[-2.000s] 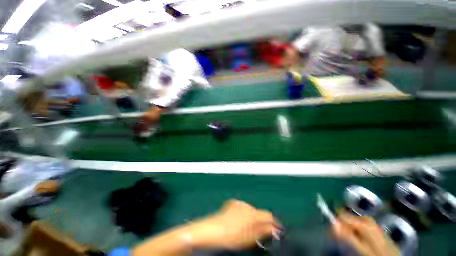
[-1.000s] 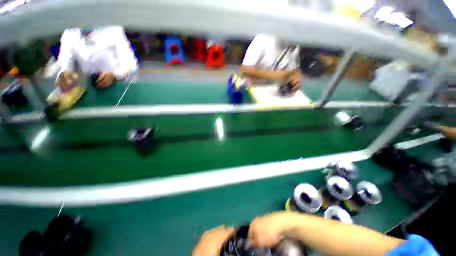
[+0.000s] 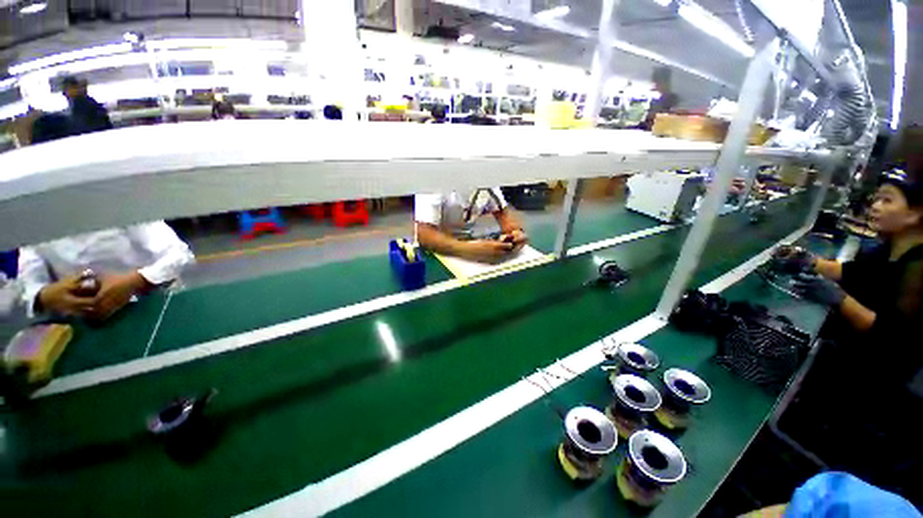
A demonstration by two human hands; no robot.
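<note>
No hand of mine shows. At the bottom right edge only a blue sleeve and a sliver of forearm are visible; the hand beyond it is cut off by the frame. Nearest in front, several flared inner units stand on the green bench, with wide silver rims, dark centre holes and yellow-banded bodies. One is at the front, one at its left, one at the right, with others behind. Thin lead wires lie over the white rail at their left.
A partly assembled unit lies on the belt at left, another farther up. A black parts pile and a black-gloved person are at right. Two people work opposite, near a blue holder. A white shelf and post stand ahead.
The view has turned right and up. My hands, earlier together on a dark unit at the bottom edge, have left the picture. The belt unit now shows farther left.
</note>
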